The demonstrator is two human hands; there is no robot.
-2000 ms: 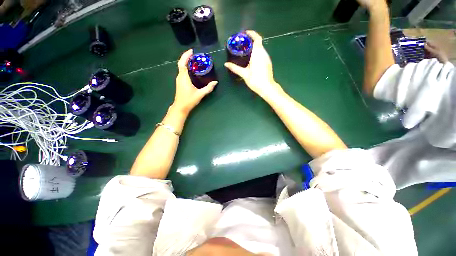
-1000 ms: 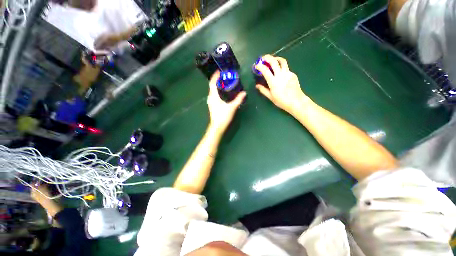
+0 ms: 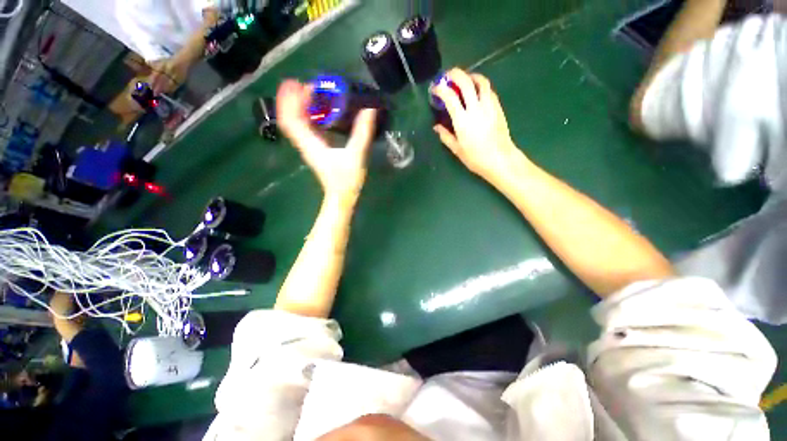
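Observation:
My left hand [image 3: 332, 151] is blurred, with fingers and thumb spread at a black cylinder unit [image 3: 328, 99]. The unit's domed top glows blue with some red and faces left; its dark body extends right behind my thumb. It looks tilted or lying down; contact is unclear. My right hand [image 3: 479, 129] has its fingers over the top of another unit [image 3: 443, 93], whose glow shows at the fingers' left side and whose body is mostly hidden. A small clear bottle [image 3: 399, 149] is between my hands.
Two unlit units [image 3: 383, 60] stand beyond my hands, and another dark unit [image 3: 266, 119] is farther left. White cables [image 3: 112, 267], several connected units [image 3: 237, 263] and a white tub [image 3: 162, 361] are at left. A neighbour's arm [image 3: 677, 65] and dark tray [image 3: 643, 24] are at right.
My left hand has moved left with its fingers spread wider, and its lit unit has shifted left and turned. The clear bottle now shows. My right hand stays over its unit.

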